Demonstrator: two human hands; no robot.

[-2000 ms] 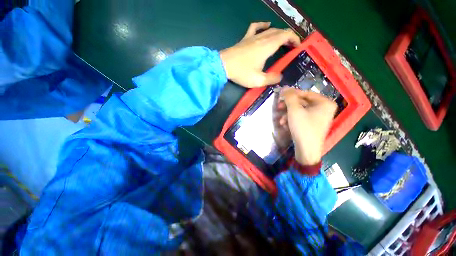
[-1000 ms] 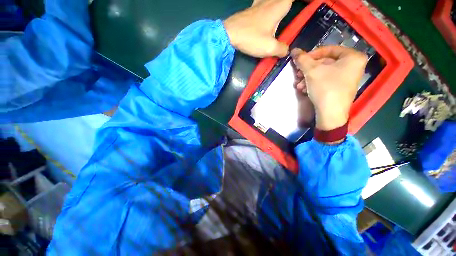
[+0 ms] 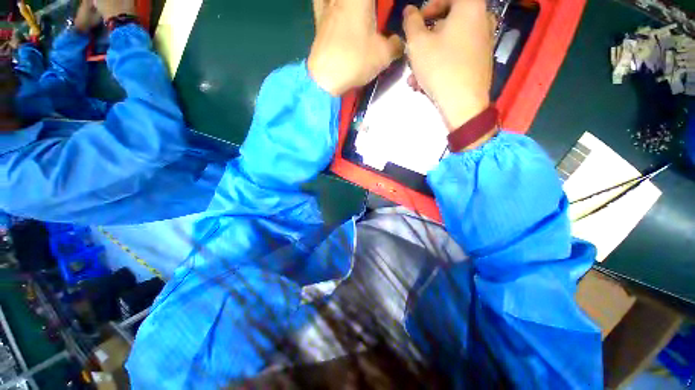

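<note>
The open tablet, with a white battery [image 3: 404,126] and dark circuitry, lies in the red frame [image 3: 387,189]; the frame's far end is cut off by the top edge. My left hand [image 3: 349,47] rests at the frame's left side, its thumb reaching over the tablet's edge and its other fingers cut off by the top edge. My right hand [image 3: 455,62] is over the tablet above the battery, thumb and fingertips close together. Whether it pinches a small part is hidden.
White card [image 3: 617,217] with dark tweezers [image 3: 610,190] on it at right. Pale strips [image 3: 655,57] and dark specks [image 3: 654,139] lie beyond. Cardboard box [image 3: 606,301] below the bench edge. Another worker's blue sleeve [image 3: 114,167] and hands are at left, near a pale yellow strip [image 3: 177,30].
The camera view has turned left, so the red frame sits higher and more of the neighbouring worker shows. My hands stay at the tablet; the blue bin is mostly out of view.
</note>
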